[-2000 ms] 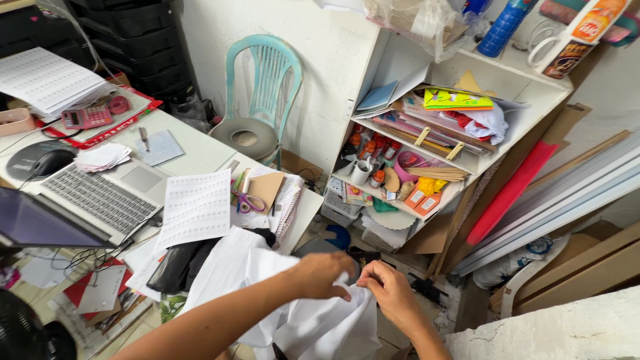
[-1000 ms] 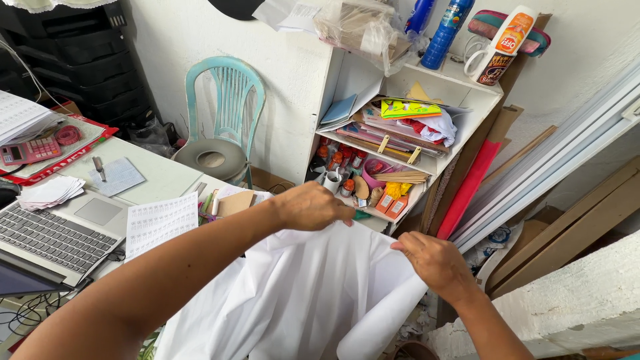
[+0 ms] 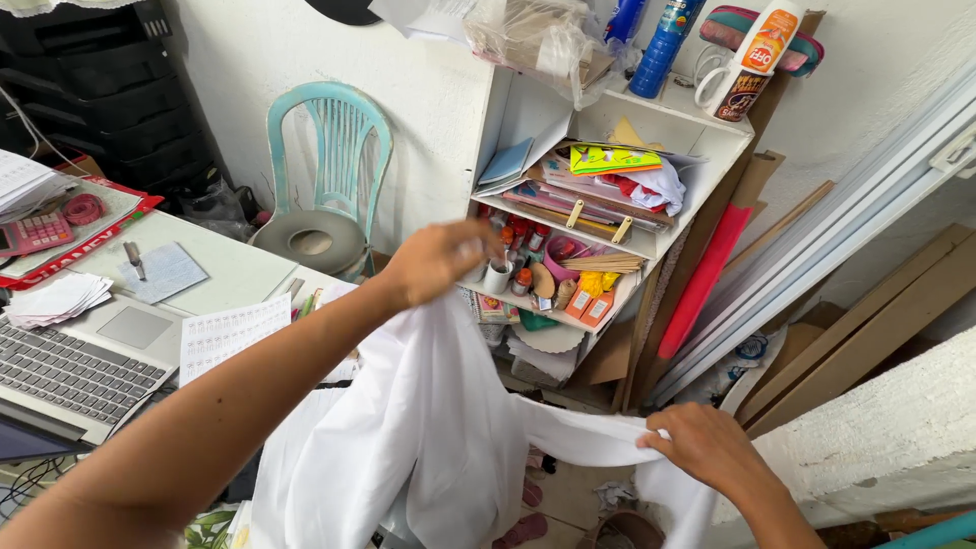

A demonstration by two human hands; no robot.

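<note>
A large white cloth (image 3: pixel 450 427) hangs in folds between my two hands, low in the middle of the head view. My left hand (image 3: pixel 442 263), somewhat blurred, grips a gathered upper part of it in front of the shelf. At the lower right, my right hand (image 3: pixel 698 442) pinches a narrow stretch of the same cloth, and a loose end falls beneath it. The cloth's lower edge runs out of view at the bottom, so its whole shape is hidden.
A desk with a laptop (image 3: pixel 76 366), printed sheets (image 3: pixel 229 335) and a pink calculator (image 3: pixel 34 232) lies left. A teal plastic chair (image 3: pixel 328 152) stands by the wall. Behind the cloth is a crowded white shelf unit (image 3: pixel 694 126); boards (image 3: pixel 869 320) lean right. A bin (image 3: pixel 621 530) sits below.
My hands are farther apart than one second ago, with the cloth drawn out between them. Two seconds ago they were close together on the cloth's edge.
</note>
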